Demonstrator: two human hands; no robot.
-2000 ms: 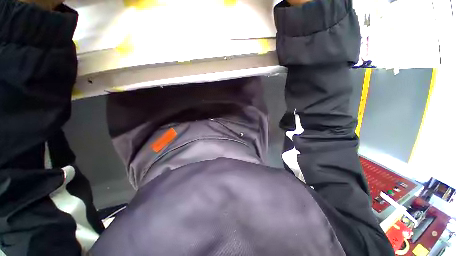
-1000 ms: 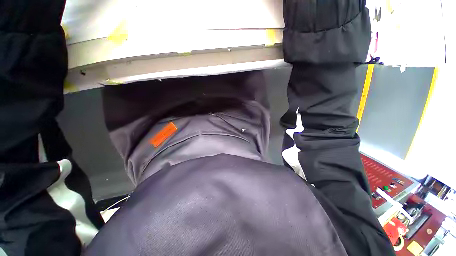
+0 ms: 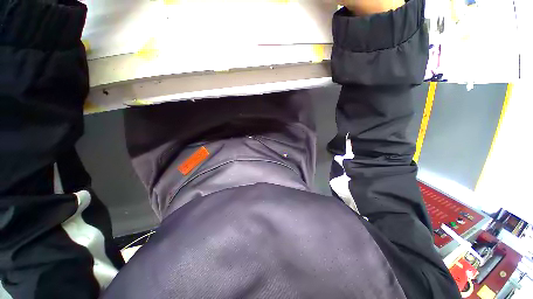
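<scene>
Both my hands lie beyond the top edge of the head view, so what they hold or touch is hidden. On the right, only a bare bit of my wrist shows above the elastic black cuff. The left black sleeve runs out of the top left corner. Between the sleeves lies the white tabletop (image 3: 204, 29), with yellow tape patches (image 3: 146, 51) near its front edge. No work piece shows on the visible part.
My dark apron (image 3: 251, 233) with an orange label (image 3: 193, 160) fills the lower middle. A grey floor panel with yellow lines (image 3: 425, 122) is at the right. Below it stands a red perforated surface (image 3: 444, 210) with small tools and a red item (image 3: 463, 273).
Since one second ago, the table edge and both sleeves sit slightly lower in view, and the right wrist has come back into sight. The left hand stays out of view.
</scene>
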